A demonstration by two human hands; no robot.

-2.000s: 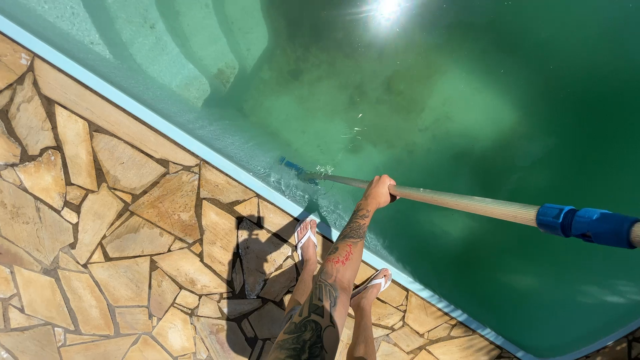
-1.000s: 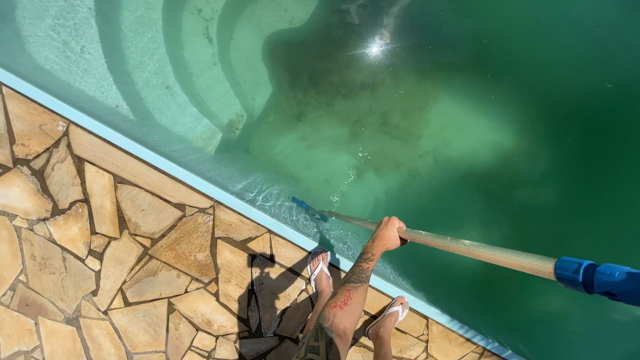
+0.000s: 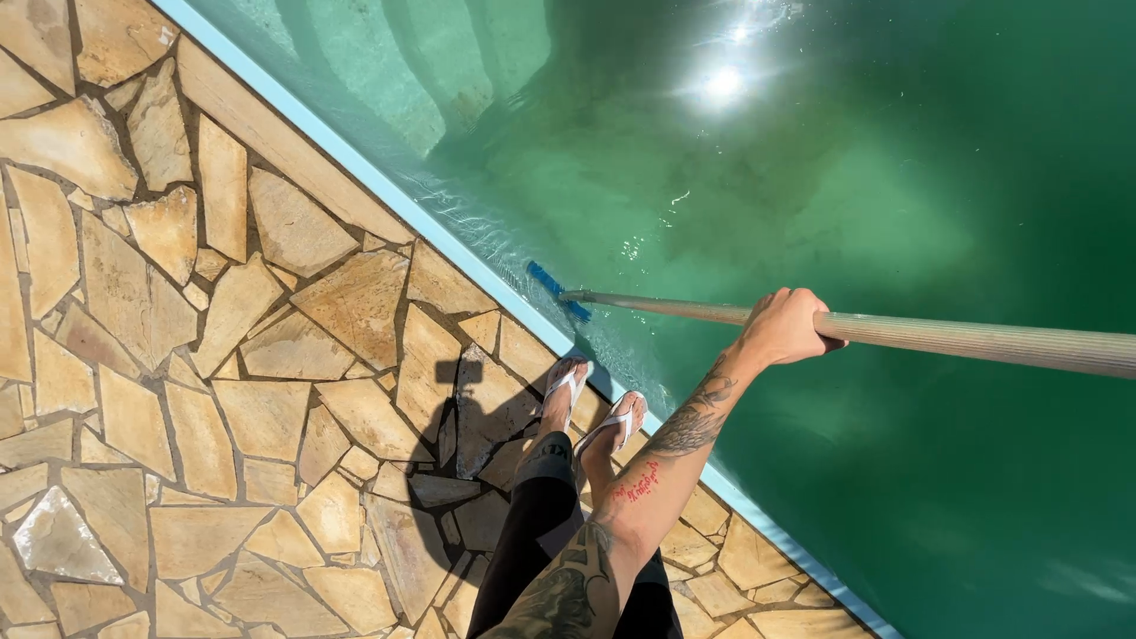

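Observation:
My left hand (image 3: 790,327) is closed around a long ribbed pole (image 3: 967,342), knuckles up, with the tattooed forearm reaching over the pool's edge. From that hand the pole slopes left and down to a blue pool brush (image 3: 559,291), which lies in the water close beside the pool wall. Whether the bristles touch the wall cannot be told. The pole's other end runs out of the frame at the right. My right hand is out of view.
My feet in white flip-flops (image 3: 612,422) stand at the light-blue pool edge (image 3: 355,182). Irregular stone paving (image 3: 257,426) covers the left side. Curved underwater steps (image 3: 444,62) lie at the top, and green, cloudy water (image 3: 887,497) fills the right.
My feet were farther apart and now stand close together. The pole's blue clamp, seen earlier at the right, has left the view. My left hand has stayed on the pole.

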